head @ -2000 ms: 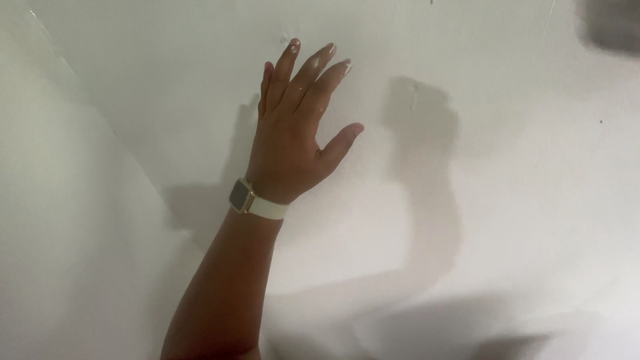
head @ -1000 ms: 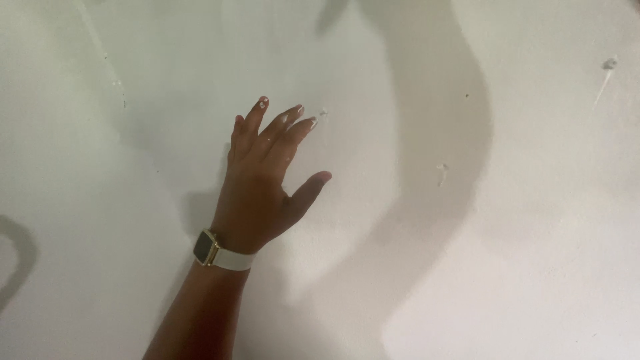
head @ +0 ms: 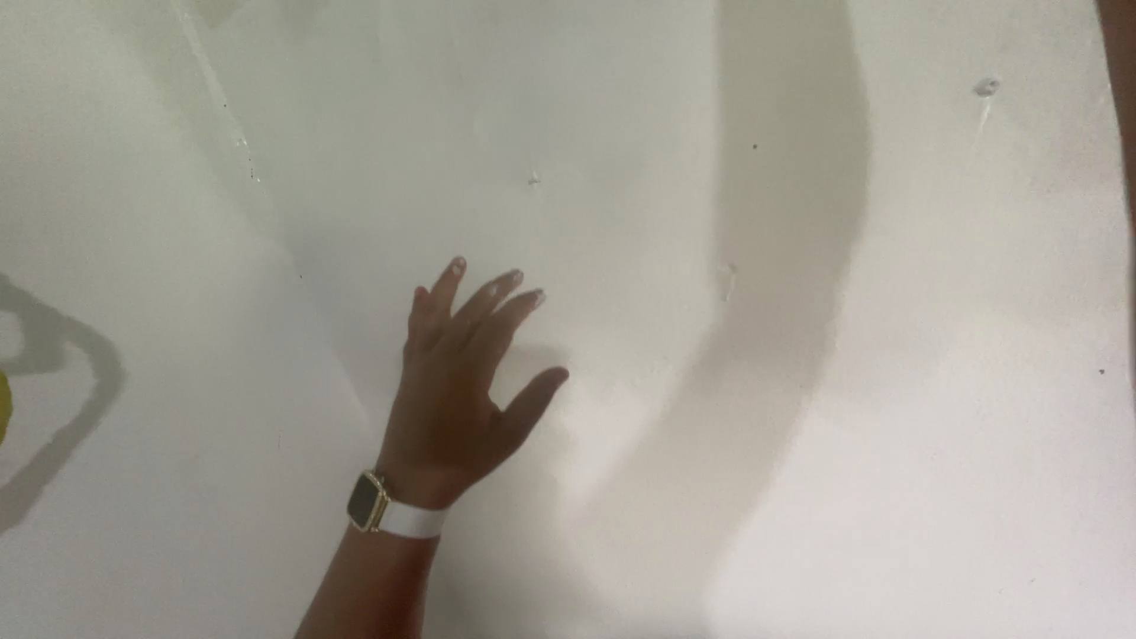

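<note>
My left hand (head: 457,390) is against or just over a white painted wall surface (head: 932,497), its back toward me. Its fingers are spread and point up, and the thumb stands out to the right. White smears show on several fingertips. The hand holds nothing; whether the palm touches the surface cannot be told. A watch (head: 366,501) with a gold-coloured case and a pale band is on the wrist. Above the fingertips is a small rough mark (head: 534,180) on the surface. My right hand is not in view.
A larger chipped spot (head: 987,87) lies at the upper right, and a smaller scuff (head: 729,282) right of centre. A crease or seam (head: 209,80) runs down the upper left. A yellow object (head: 3,406) shows at the left edge, a brown strip (head: 1120,80) at the right edge.
My left hand has moved down along the surface, away from the small mark that was beside its fingertips a second ago. The view has shifted, and the yellow object has come in at the left edge.
</note>
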